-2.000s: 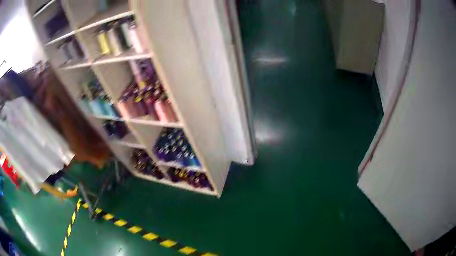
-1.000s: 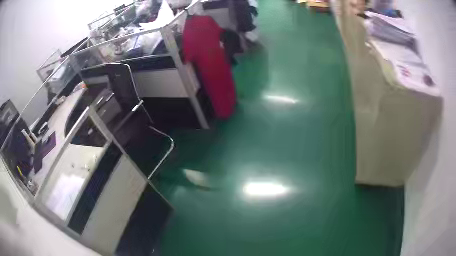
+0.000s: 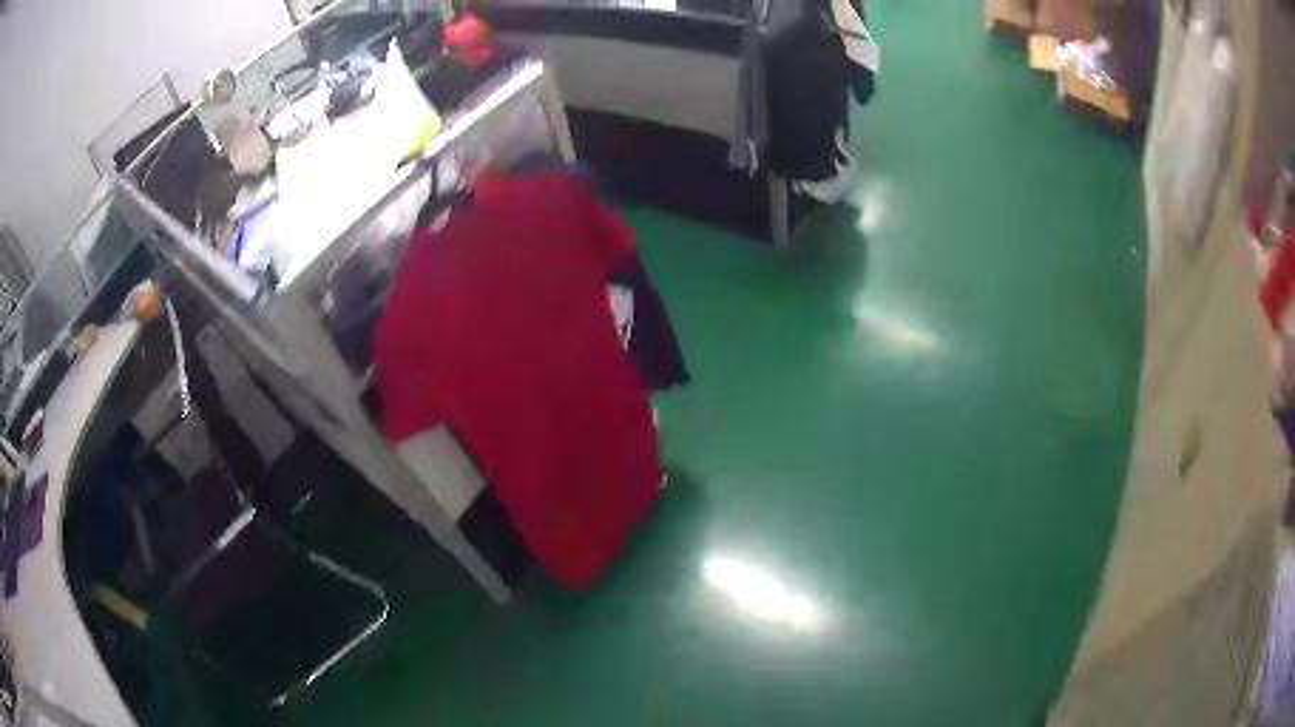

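Observation:
Neither of my hands is in the picture. Nearest in front of me, a red garment hangs from the end of a grey office partition, its lower end close above the floor. A dark garment hangs just behind its right side. Behind the partition, a desk bears white papers and small items, blurred.
A chair with a shiny metal frame stands at lower left beside a curved desk. Dark garments hang at a farther partition. Open cartons lie at the back right. A beige surface runs along the right. The floor is green.
The view has moved from the shelf of thread cones and the doorway into the office. The red garment, partition and chair are now closer.

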